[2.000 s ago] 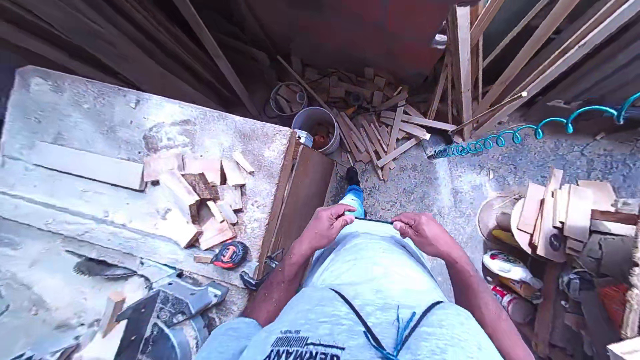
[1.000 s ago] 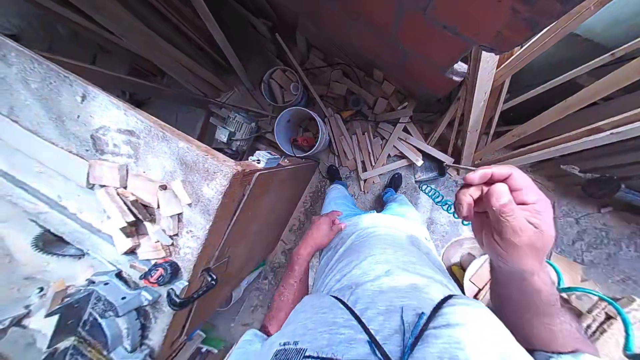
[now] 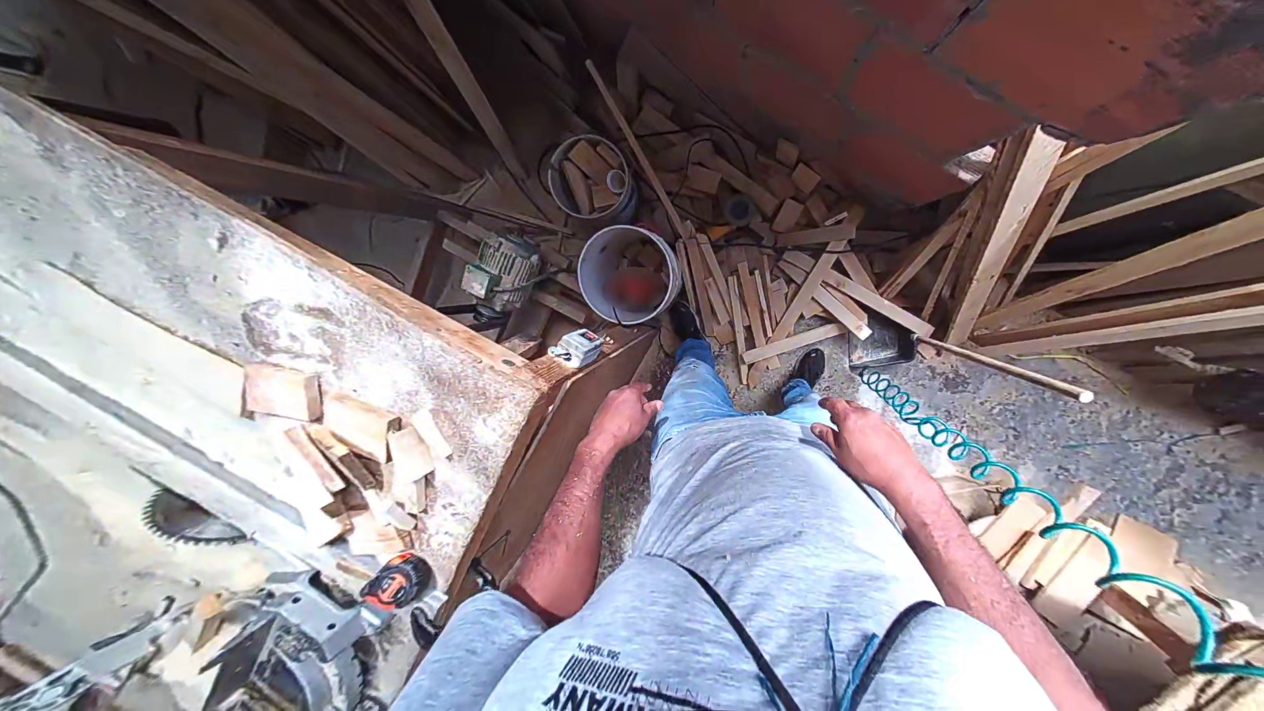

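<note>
My left hand (image 3: pixel 624 417) hangs beside my left thigh, near the end panel of the workbench (image 3: pixel 523 380), with its fingers loosely curled and nothing visible in it. My right hand (image 3: pixel 865 436) is by my right hip, fingers bent toward the shirt hem; no object shows in it. On the bench lie a heap of wood offcuts (image 3: pixel 360 425), a circular saw blade (image 3: pixel 188 518), an orange and black tape measure (image 3: pixel 397 581) and a grey power saw (image 3: pixel 306 617). A white switch box (image 3: pixel 578 348) sits at the bench corner.
A white bucket (image 3: pixel 629 275) stands ahead, another holding offcuts (image 3: pixel 591 178) behind it. Wood strips (image 3: pixel 755 306) litter the floor at my feet. An electric motor (image 3: pixel 504 269) is left of the buckets. A teal coiled air hose (image 3: pixel 997 469) runs along my right; planks (image 3: pixel 1017 227) lean beyond.
Both hands were together at the shirt hem two seconds ago. My right hand then rose at the right and has now come down to my hip. The view has shifted toward the buckets.
</note>
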